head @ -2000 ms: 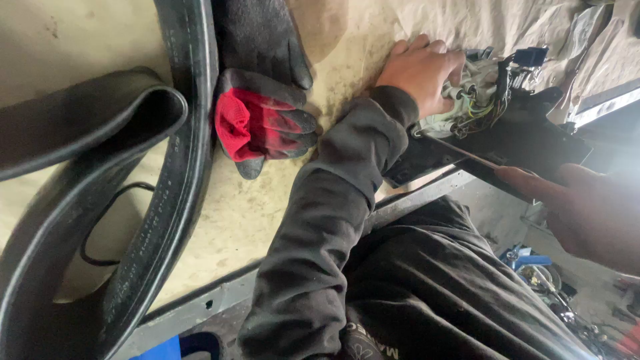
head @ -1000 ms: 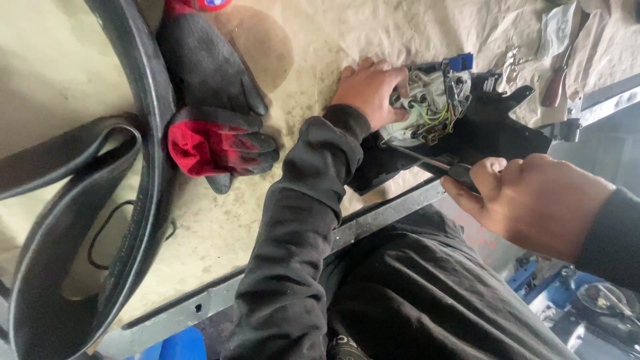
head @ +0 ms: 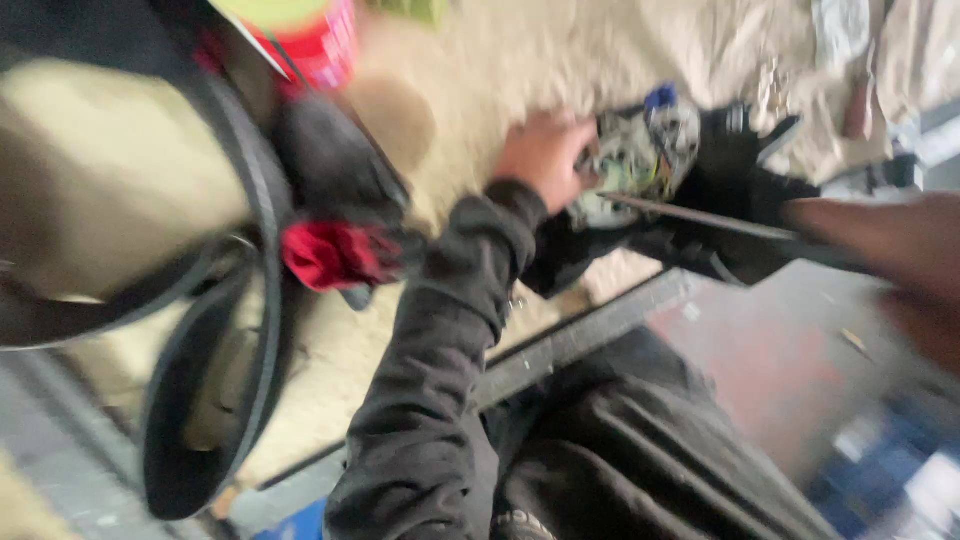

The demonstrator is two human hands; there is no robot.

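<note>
My left hand [head: 546,156] is closed around the near side of a light-coloured mechanical part with wires and a blue connector [head: 630,161], which sits on a black plastic housing [head: 731,191]. At the right edge my blurred right hand [head: 892,255] grips the handle of a screwdriver-like tool [head: 705,217]. The tool's thin shaft points left, and its tip lies at the lower edge of the light part, close to my left fingers. Motion blur hides whether the tip touches it.
Black and red work gloves [head: 330,255] lie left of my sleeve, beside a large looped black rubber band [head: 259,195]. A red container [head: 315,45] stands at the top. Brown paper [head: 480,52] covers the table, with a metal edge [head: 592,322] along my lap.
The view has shifted, bringing the red container further into sight. My left hand stays at the wired part, and my right hand still holds the tool pointed at it.
</note>
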